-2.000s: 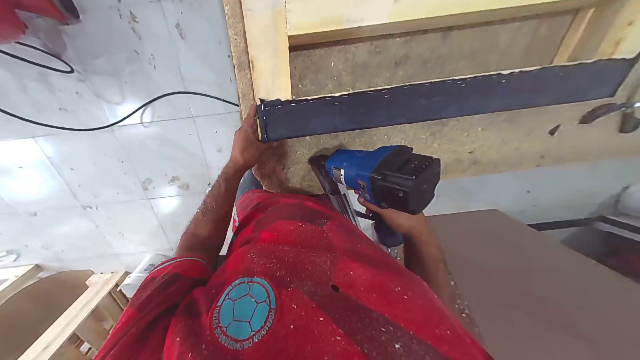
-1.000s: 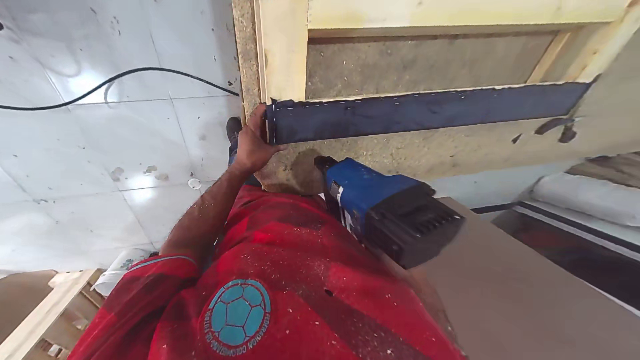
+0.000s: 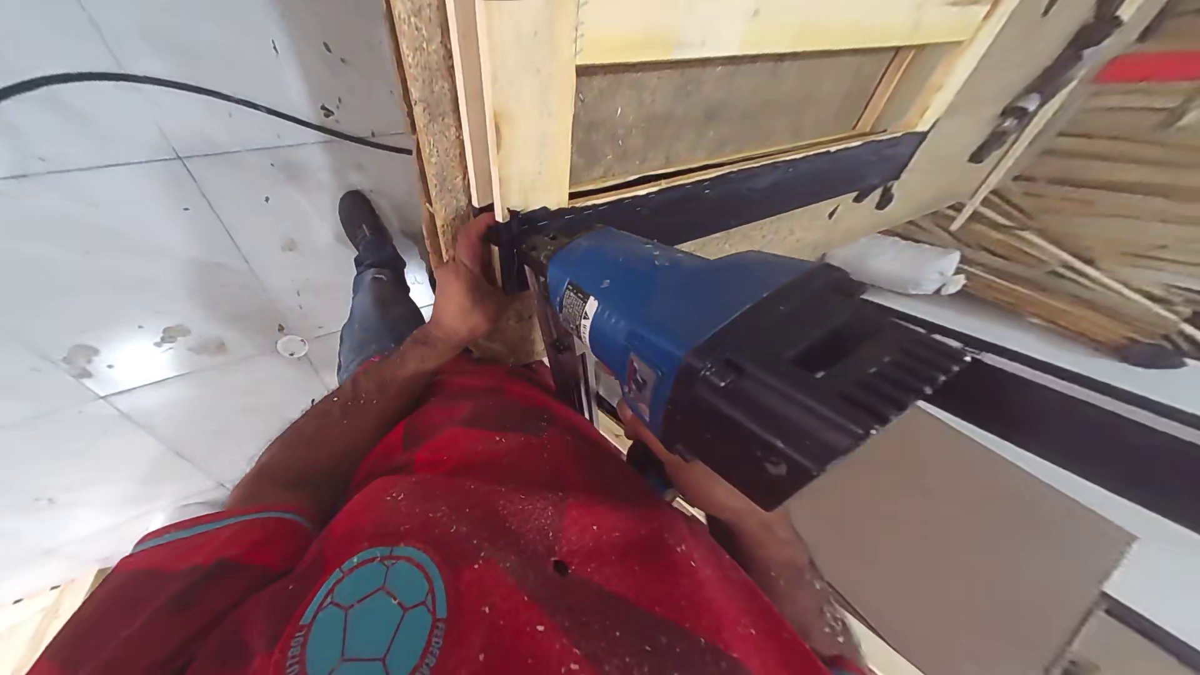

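Note:
A blue and black power stapler or nailer (image 3: 675, 319) spans the middle of the view, its nose against the left end of a dark fabric strip (image 3: 750, 202). My right hand (image 3: 656, 445) is wrapped around its handle, mostly hidden below the tool's body. The strip runs along the near rail of a pale wooden frame (image 3: 530, 103). At the frame's near left corner, my left hand (image 3: 469, 295) grips the corner and the strip's end, its fingertips partly hidden behind the edge.
Under the frame lies a chipboard panel (image 3: 431, 112). A black cable (image 3: 216, 94) crosses the tiled floor at left. A brown board (image 3: 956, 553) lies at lower right, with wood strips (image 3: 1078, 206) and a white bag (image 3: 891, 262) beyond it.
The power tool has moved up from beside my torso to the strip's left end at the frame corner. My left hand stays at that corner. The view has shifted closer.

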